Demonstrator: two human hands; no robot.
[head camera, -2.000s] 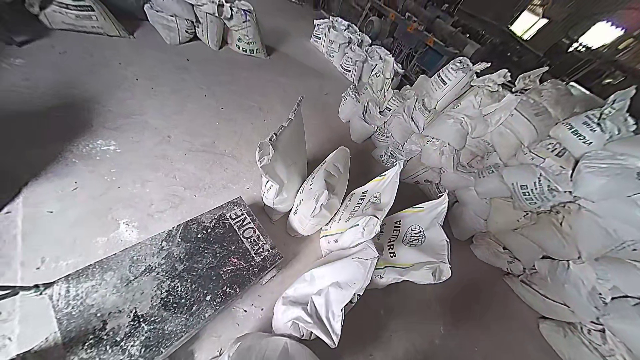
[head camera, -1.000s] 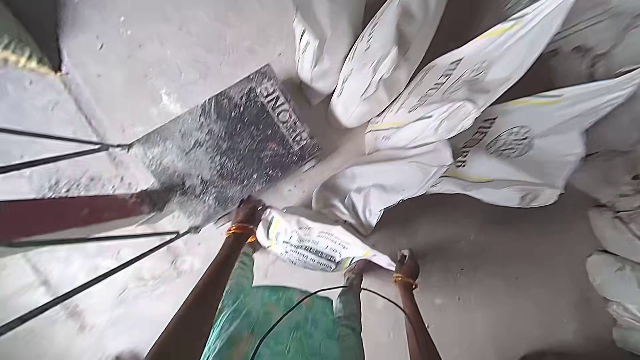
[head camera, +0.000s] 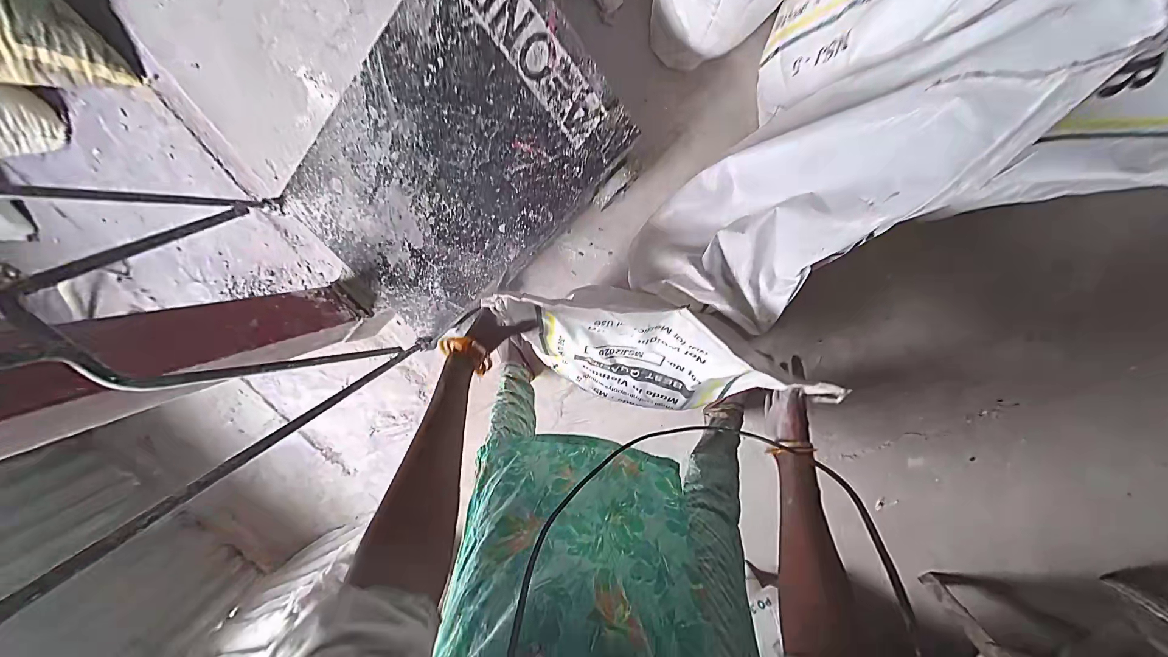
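Observation:
A white printed woven sack (head camera: 639, 358) stands upright in front of my legs, its top edge stretched between both hands. My left hand (head camera: 497, 330) grips the sack's left top corner, beside the near edge of a dusty black platform (head camera: 438, 155). At the right, my right hand (head camera: 790, 401) holds the other top corner, which sticks out past the fingers. An orange band is on each wrist. What the sack contains cannot be seen. Just beyond it leans a filled white sack (head camera: 730, 228), close to the held one.
More filled white sacks (head camera: 912, 100) stand at the upper right. Thin metal rods (head camera: 219, 474) and a dark red beam (head camera: 201, 338) run in from the left to the platform. A black cable (head camera: 584, 484) loops across the green patterned garment. Other sacks lie at the upper left.
Two seconds ago no hands were in view; one second ago both hands were at the sack, and they still grip it. The view has tilted down and come closer.

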